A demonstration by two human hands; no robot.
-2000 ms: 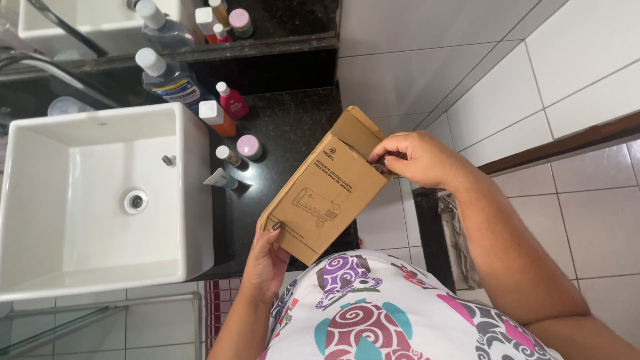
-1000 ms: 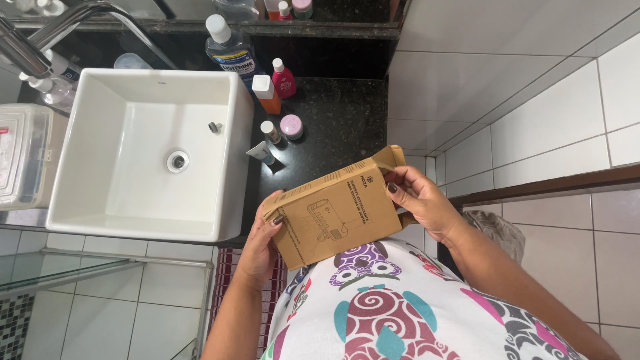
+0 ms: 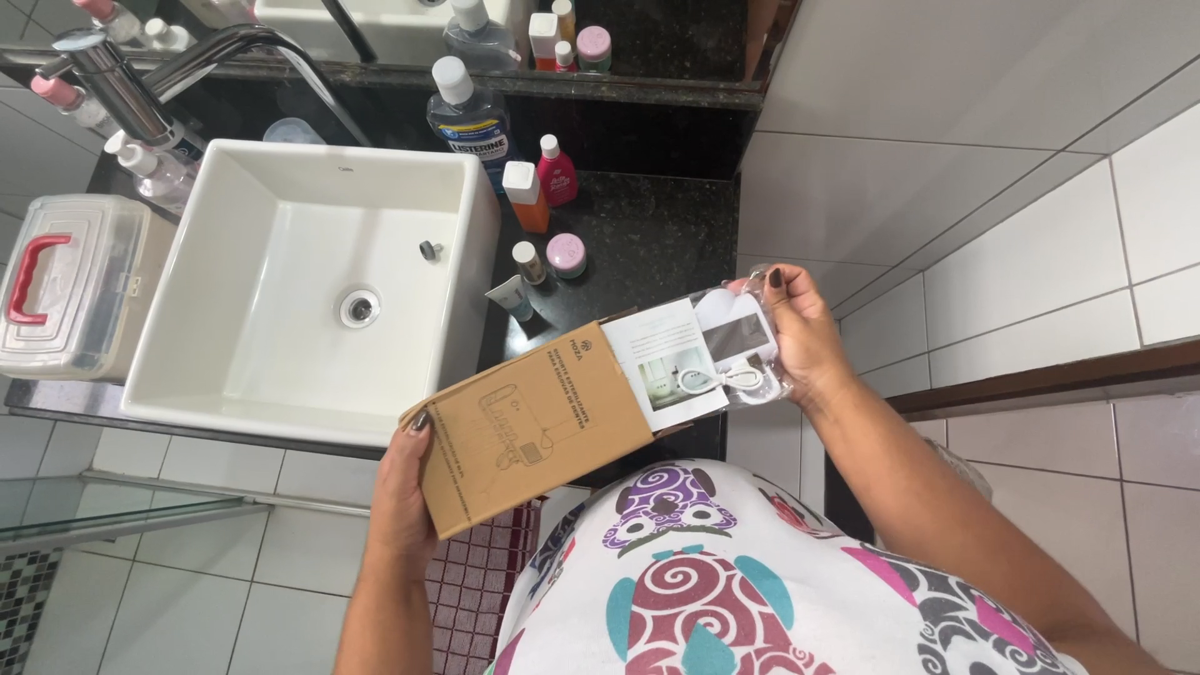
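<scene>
My left hand point(image 3: 408, 483) grips the closed end of a brown cardboard box point(image 3: 534, 431) printed with a line drawing of a toothbrush holder. Out of the box's right end sticks a printed leaflet point(image 3: 664, 361) with a photo on it. Beyond the leaflet, my right hand point(image 3: 797, 323) pinches the edge of a clear plastic bag point(image 3: 750, 298). Inside the bag are a white device with a dark panel point(image 3: 738, 337) and a coiled white cable point(image 3: 741, 377). How far the bag reaches into the box is hidden.
A white basin point(image 3: 309, 375) with a chrome faucet point(image 3: 253, 42) is at left, beside a lidded plastic case point(image 3: 70, 281). On the black stone counter point(image 3: 647, 225) stand a mouthwash bottle point(image 3: 472, 127), an orange bottle point(image 3: 527, 199), a pink bottle point(image 3: 557, 176), a pink-lidded jar point(image 3: 566, 255) and a small tube point(image 3: 511, 298).
My right hand has moved away from the box's open end, and the leaflet and bagged device now show outside it. My left hand still holds the box.
</scene>
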